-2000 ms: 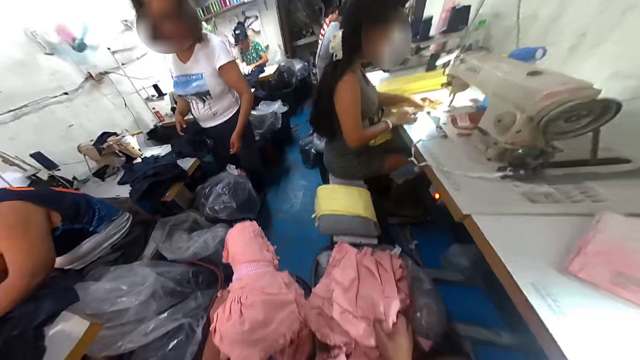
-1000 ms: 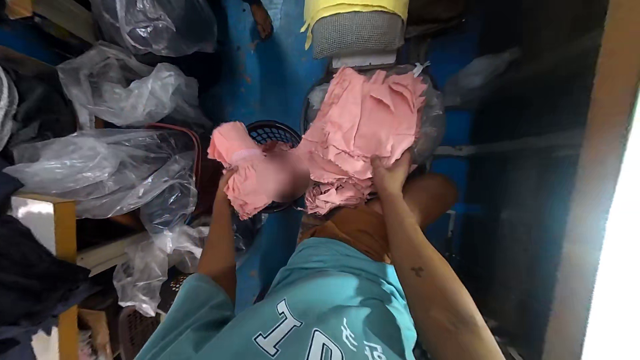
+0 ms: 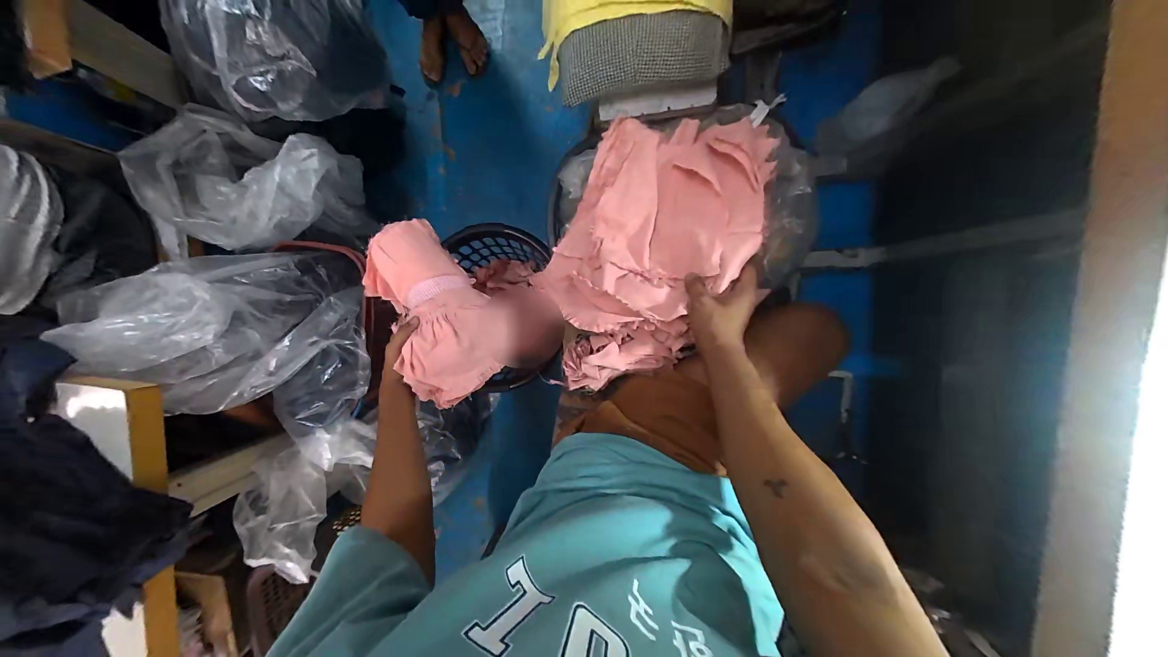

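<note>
My left hand (image 3: 400,351) grips the lower left side of a rolled bundle of pink fabric (image 3: 456,338), which is tied with a pale band (image 3: 433,289). The bundle lies over a dark plastic basket (image 3: 497,239) that holds more pink cloth. My right hand (image 3: 723,306) holds the lower right edge of a stack of pink fabric pieces (image 3: 680,214) with frayed edges, its thumb on top and its other fingers mostly hidden. Crumpled pink pieces (image 3: 625,354) hang below the stack, close to my knee. Part of the cloth between bundle and stack is blurred.
Clear plastic bags (image 3: 219,315) crowd the left side, near a wooden-edged table (image 3: 146,438) with dark cloth (image 3: 73,511). A seat with a checked cushion (image 3: 643,55) stands ahead. A person's bare feet (image 3: 453,44) are on the blue floor (image 3: 511,119). A table edge (image 3: 1086,347) runs along the right.
The view has swung down from the room to my lap. Both hands hold pink fabric in the frame from one second ago as well, in much the same places.
</note>
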